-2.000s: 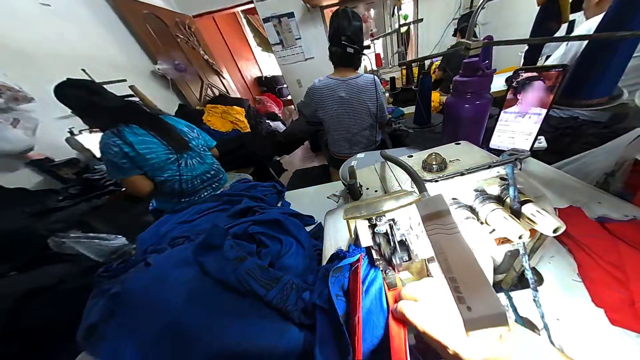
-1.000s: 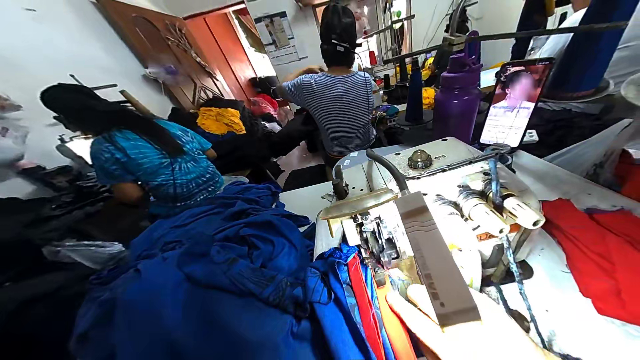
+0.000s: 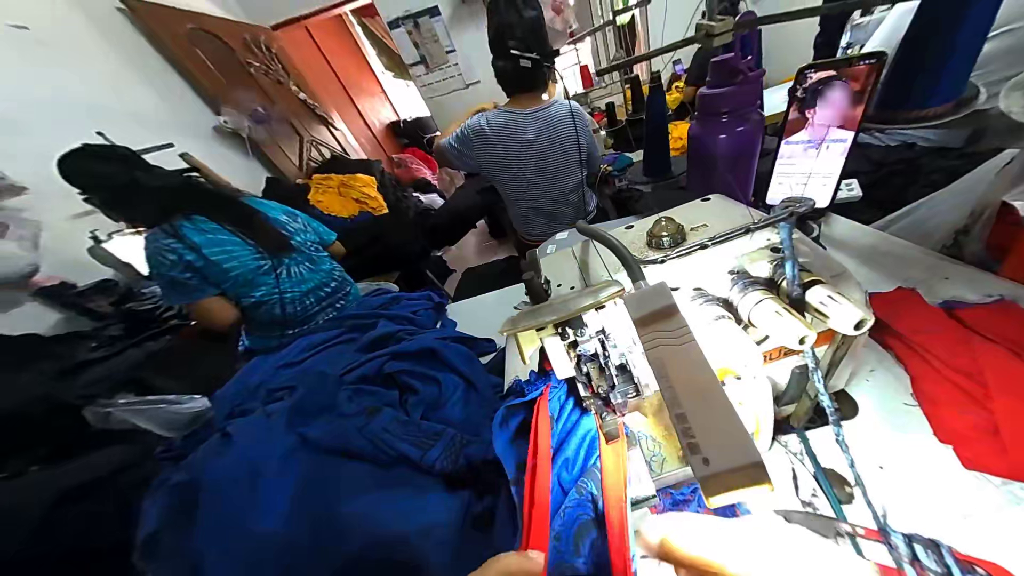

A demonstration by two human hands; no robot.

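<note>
An overlock sewing machine (image 3: 608,364) stands on a white table, with blue fabric (image 3: 572,432) under its presser foot. A red strip (image 3: 538,472) and an orange-red strip (image 3: 614,496) run along this fabric toward me. At the bottom edge, the fingertips of my left hand (image 3: 510,565) touch the lower end of the red strip; the rest is out of view. My right hand (image 3: 744,546) is flat and low beside the orange-red strip, washed out by the lamp; its grip is unclear. Close to its right are metal-bladed snips (image 3: 820,524) with red on them.
A large heap of blue cloth (image 3: 336,448) lies left of the machine. A lamp (image 3: 692,384) overhangs the sewing area. Red cloth (image 3: 952,376), a purple bottle (image 3: 726,128) and an upright phone (image 3: 828,132) are at the right. Two people sit ahead, one left (image 3: 248,264), one central (image 3: 524,160).
Fingertips of my left hand have come into view at the bottom. My right hand now lies lower, away from the presser foot. The central person's raised arm has come down.
</note>
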